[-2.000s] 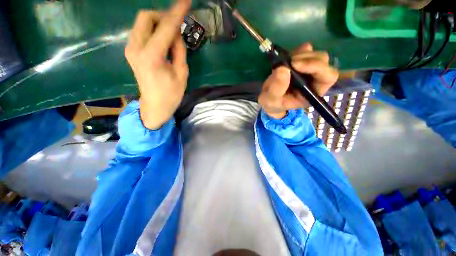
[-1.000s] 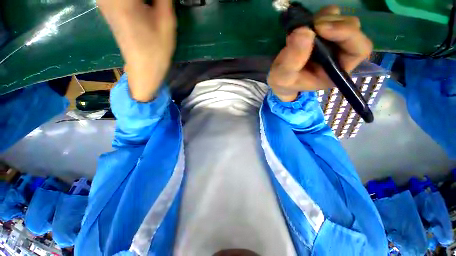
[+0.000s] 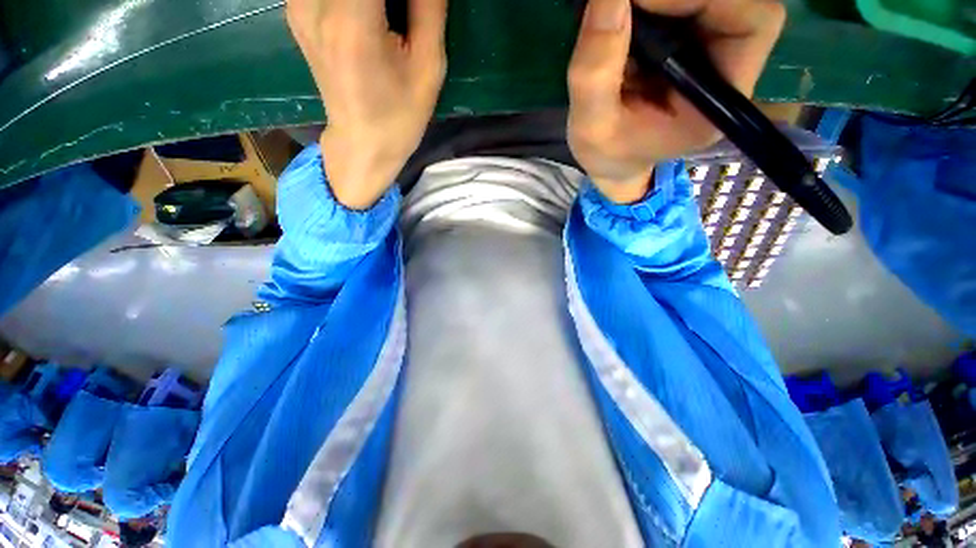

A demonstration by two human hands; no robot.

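My right hand (image 3: 669,91) is at the top, right of centre, its upper part cut off by the top edge. It holds the black handle of the soldering iron (image 3: 755,139), whose rear end points down and right. The iron's barrel and tip are out of the picture. My left hand (image 3: 375,91) is at the top, left of centre, over the dark green mat (image 3: 503,64). Its fingertips are cut off by the top edge, so I cannot tell whether it holds anything. The fixture is not in view.
A tray with rows of pale parts (image 3: 749,219) lies below the bench edge at right. A corner of the green tray (image 3: 910,27) shows top right. An open cardboard box (image 3: 230,161) with a dark object is at lower left. Blue-clothed people sit on both sides.
The view has shifted, so the fixture and the iron's barrel have left the top of the picture. My left hand has moved right, nearer my right hand. The iron stays in my right hand.
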